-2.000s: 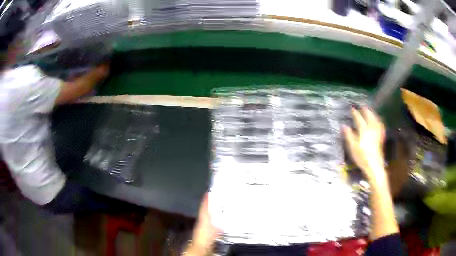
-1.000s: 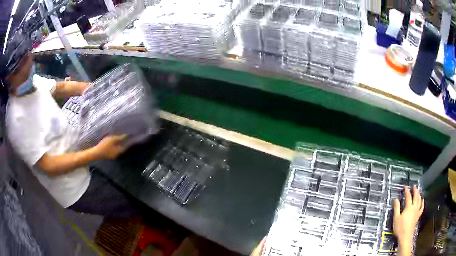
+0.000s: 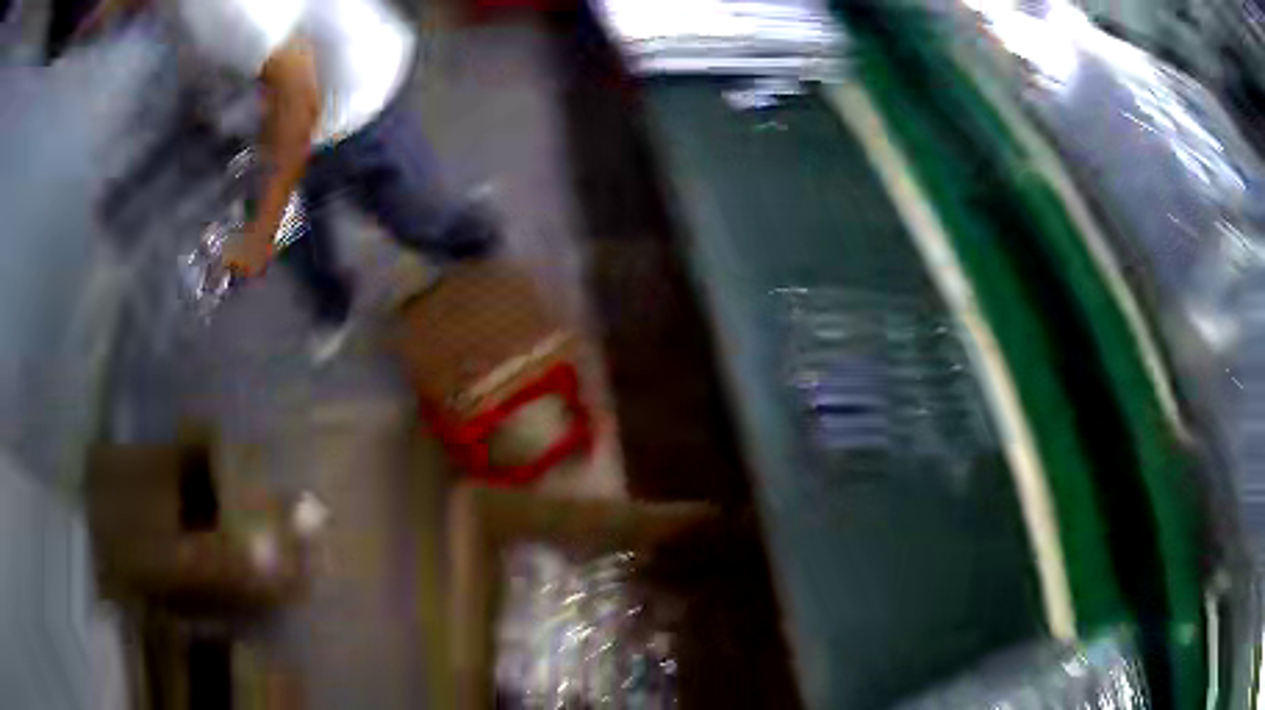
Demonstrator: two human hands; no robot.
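Observation:
The view is strongly blurred and neither of my hands shows in it. A clear tray stack [image 3: 1054, 680] is cut off by the bottom edge at the lower right, on the dark worktop [image 3: 846, 555]. A thin clear tray [image 3: 881, 368] lies flat on the middle of the worktop. Another bright tray stack [image 3: 728, 35] stands at the worktop's far end. An open brown carton [image 3: 597, 520] is below the worktop's left side, with shiny clear plastic [image 3: 590, 631] inside.
A red stool [image 3: 520, 423] stands beside the line, with a brown woven-looking top [image 3: 479, 326] behind it. Another brown carton [image 3: 194, 534] is at the lower left. A person [image 3: 354, 83] in the aisle holds something clear and shiny. The green conveyor [image 3: 1027, 264] runs along the right.
The view has swung left towards the aisle. My hands and most of the tray stack they touched have left the picture. The other person now appears in the aisle, away from the worktop.

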